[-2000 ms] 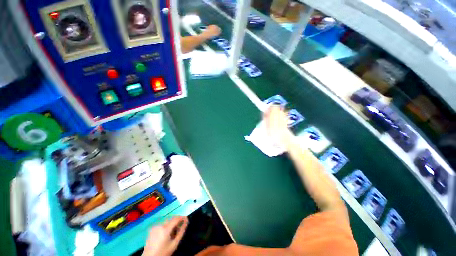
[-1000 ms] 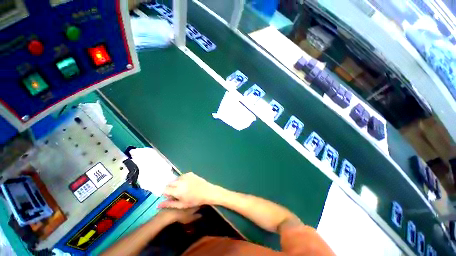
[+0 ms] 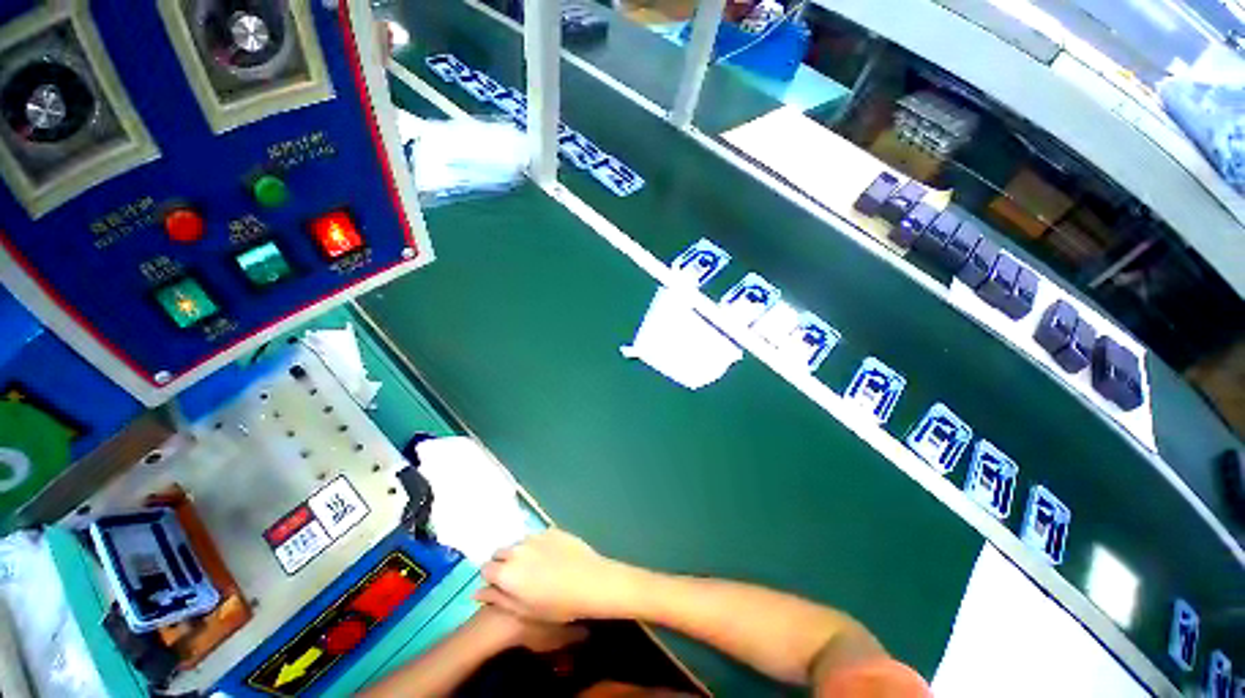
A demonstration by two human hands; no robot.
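Observation:
A white-blue rimmed panel (image 3: pixel 153 569) lies tilted in the orange-brown fixture (image 3: pixel 221 616) at the left of the machine base plate (image 3: pixel 294 430). My right hand (image 3: pixel 546 575) is at the machine's front right corner, beside a crumpled white cloth (image 3: pixel 471 498). My left hand (image 3: pixel 544 633) is low, mostly hidden under my right hand; the two hands seem to touch. The fingers' grip is unclear, and no panel shows in them. The red two-hand start buttons (image 3: pixel 371 601) are left of my hands.
The control box (image 3: pixel 225 259) overhangs the base plate. Panels (image 3: pixel 874 390) lie in a row on the green belt (image 3: pixel 819 259) behind a white rail. A white sheet (image 3: pixel 683 341) lies by the rail, another at lower right (image 3: pixel 1031 634). Black blocks (image 3: pixel 1004 280) stand on the far shelf.
My right hand has come back from the white sheet by the belt to my left hand. Metal tooling that stood over the fixture is gone from above it. The camera view has shifted.

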